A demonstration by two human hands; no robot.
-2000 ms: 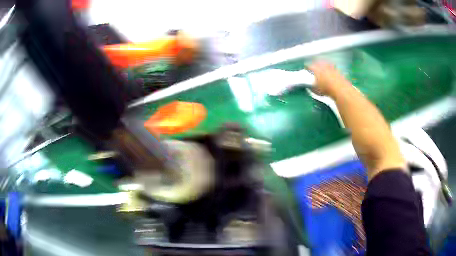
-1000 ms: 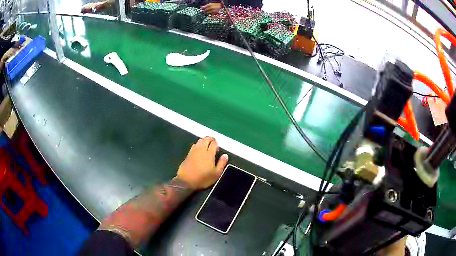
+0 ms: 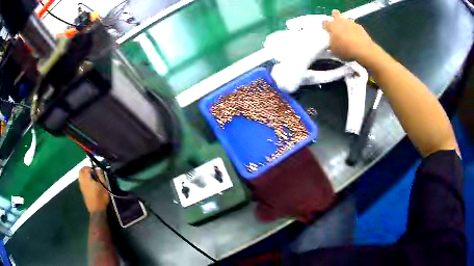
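Note:
My right hand (image 3: 347, 37) reaches to the pile of white curved pieces (image 3: 297, 45) at the upper right. Its fingers are at the pile's right edge; whether they grip a piece is unclear. My left hand (image 3: 93, 188) lies at the lower left, beside the smartphone (image 3: 129, 209), partly behind black cables; its fingers are hard to make out. The blue tray (image 3: 244, 139) holds a heap of copper-coloured rivets (image 3: 260, 106). Left of it is the silver fixture plate (image 3: 202, 182) with two black screws on the green press base (image 3: 218, 205).
The black press head (image 3: 112, 111) blocks the left centre. A dark maroon cloth (image 3: 299, 184) lies at the bench edge below the tray. A hammer with a black handle (image 3: 364, 132) lies right of the tray. A white piece (image 3: 31, 148) lies on the green strip at far left.
The view has swung right from the smartphone side, bringing the tray, fixture plate and white pile into view. My right hand now shows at the pile. My left hand remains beside the smartphone.

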